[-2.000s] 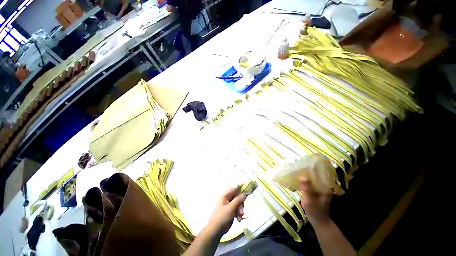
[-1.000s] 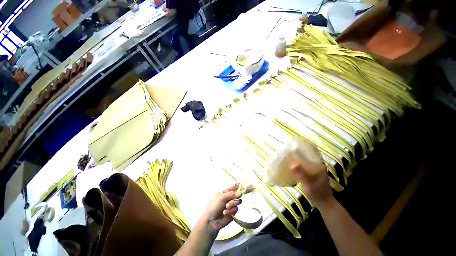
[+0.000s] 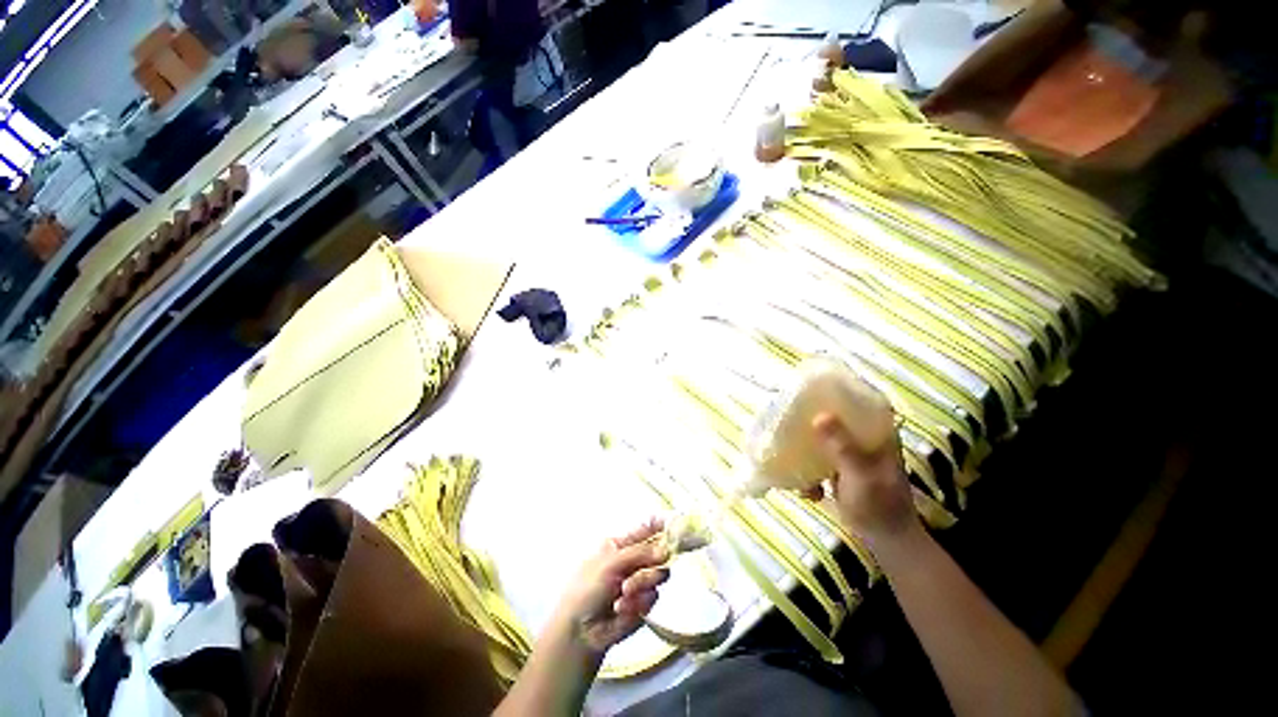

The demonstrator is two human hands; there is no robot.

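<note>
My right hand (image 3: 865, 483) is closed round a translucent whitish squeeze bottle (image 3: 817, 418), tilted with its nozzle side toward my left hand. My left hand (image 3: 620, 586) pinches the end of a yellow strap (image 3: 684, 535) between thumb and fingers; the strap seems to loop down below the hand. The bottle is close to the strap end; whether they touch is too bright to tell. A spaced row of yellow straps (image 3: 897, 301) lies to the right, ends hanging over the near edge. A loose strap pile (image 3: 446, 546) lies left of my left hand.
Brown leather pieces (image 3: 379, 616) stand at near left. Olive-yellow panels (image 3: 337, 371) lie beyond. A black crumpled lump (image 3: 537, 315) is mid-table. A blue tray (image 3: 715, 210) holds a white pot (image 3: 684, 174). A small bottle (image 3: 770, 132) stands by the dense strap heap (image 3: 939, 154).
The bottle has moved up and left from its place two seconds ago, toward the strap end. My left hand has shifted slightly left, and the held strap's loop shows below it.
</note>
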